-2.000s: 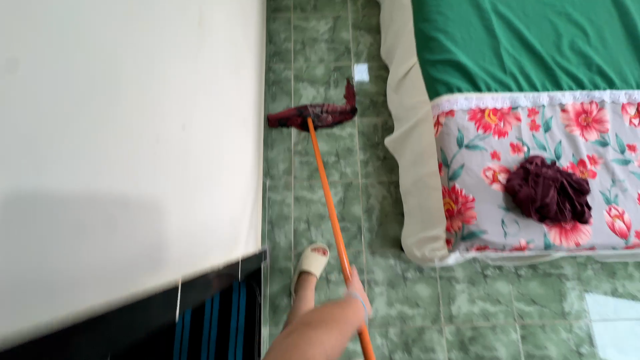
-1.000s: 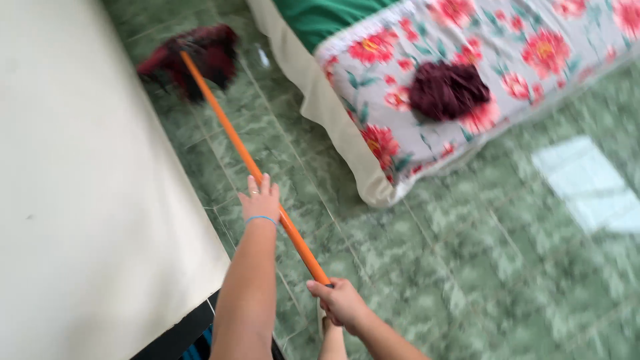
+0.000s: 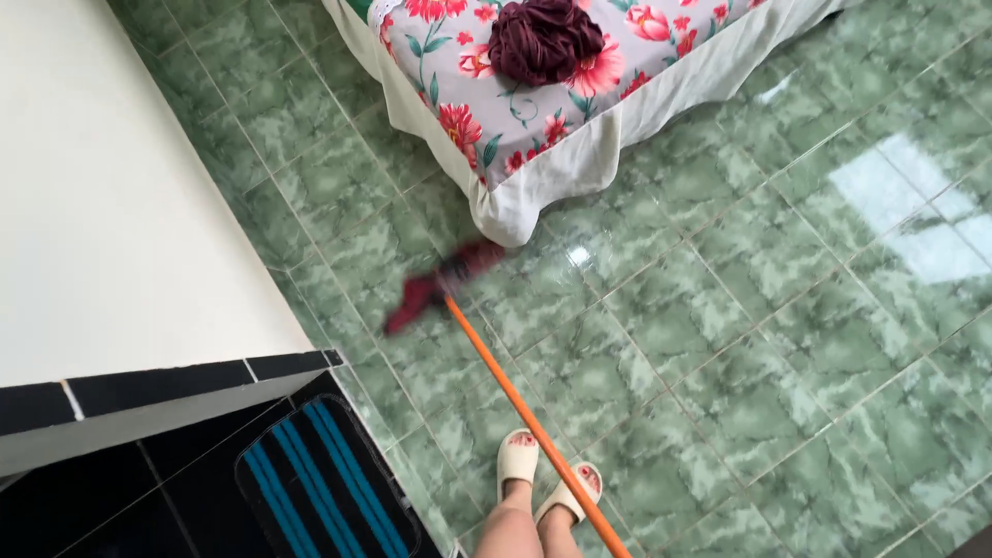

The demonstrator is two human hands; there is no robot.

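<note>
A long orange pole point(image 3: 518, 403) runs from the bottom edge of the head view up to a dark red cloth point(image 3: 422, 298), which lies blurred on the green tiled floor. The cloth's right end is at the hanging corner of the bed's pale skirt. Neither of my hands is in the frame; the pole's near end runs out of view. A crumpled maroon cloth point(image 3: 542, 40) rests on the bed's floral sheet point(image 3: 519, 108).
My feet in cream slides point(image 3: 517, 463) stand beside the pole. A white wall point(image 3: 132, 209) rises at the left. Below it are a black-tiled ledge point(image 3: 186, 380) and a black mat with blue stripes point(image 3: 322, 480). Light reflects off the floor tiles point(image 3: 651, 325).
The red cloth on the pole has come back from farther along the wall to the bed's corner. Both hands, on the pole a second ago, have left the frame. The view has shifted strongly.
</note>
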